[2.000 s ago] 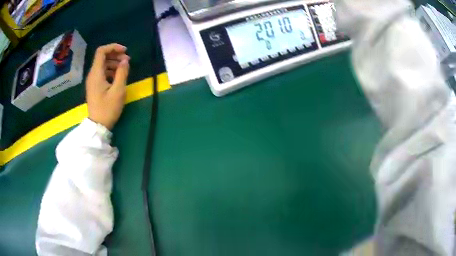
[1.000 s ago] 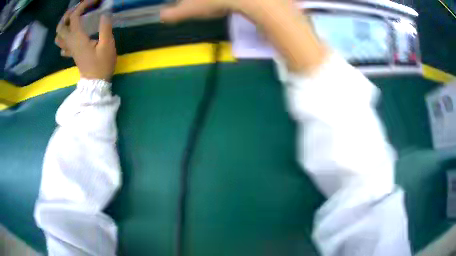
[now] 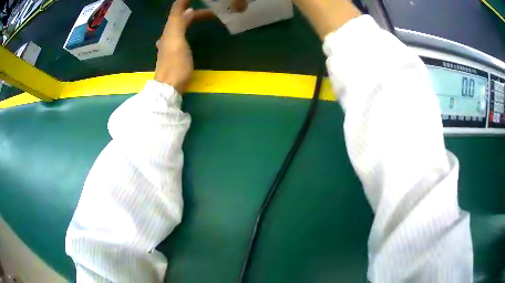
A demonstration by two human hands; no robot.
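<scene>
A white retail box [image 3: 259,15] is at the top edge, partly cut off, between my hands. My right hand [image 3: 328,12] reaches to it from the right; most of that hand is beyond the top edge, and a fingertip shows over the box. My left hand [image 3: 176,52] is left of the box, fingers cut off above, thumb stretched towards the box's left side; whether it grips is hidden. The white scale [image 3: 470,130] at the right shows 0.0 on its display [image 3: 458,91].
Another watch box [image 3: 97,30] stands at upper left on the dark green surface, with a smaller white carton [image 3: 29,52] further left. A yellow strip [image 3: 254,83] crosses the green mat, with a yellow upright part at left. A black cable [image 3: 271,190] crosses the mat.
My right hand has moved left from the scale, across to a box near my left hand. The view has shifted left. The scale reading has gone from 201.0 to 0.0.
</scene>
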